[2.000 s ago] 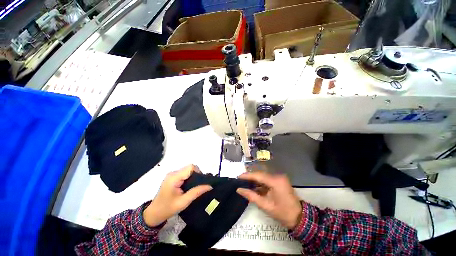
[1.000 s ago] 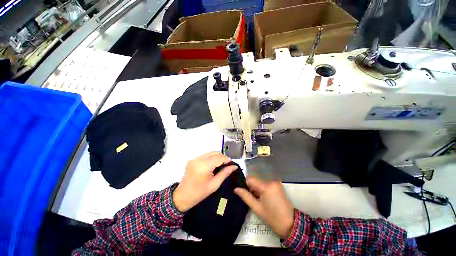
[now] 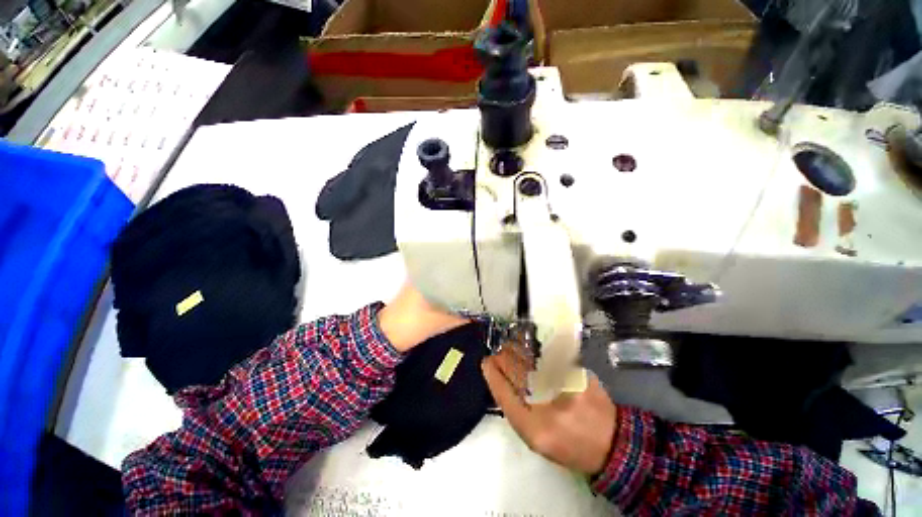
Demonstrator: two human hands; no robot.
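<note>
The black fabric workpiece (image 3: 430,399) with a pale yellow sticker (image 3: 449,366) lies on the table, its upper edge at the needle area of the off-white sewing machine (image 3: 647,212). My left hand (image 3: 420,318) is at the workpiece's upper left; its fingers are hidden behind the machine head. My right hand (image 3: 556,409) is on the right edge of the workpiece, its fingertips partly hidden by the presser foot area and the pale lever guard (image 3: 551,293). The needle itself cannot be made out.
A black panel stack (image 3: 207,273) with a sticker lies at left beside the blue bin (image 3: 56,242). Dark lobed pieces (image 3: 366,202) lie behind the machine head. More black fabric (image 3: 768,379) is under the arm. Cardboard cartons (image 3: 404,61) stand behind.
The view has moved closer to the machine head. Both hands have brought the workpiece up to the needle area, and my left hand has gone partly behind the head.
</note>
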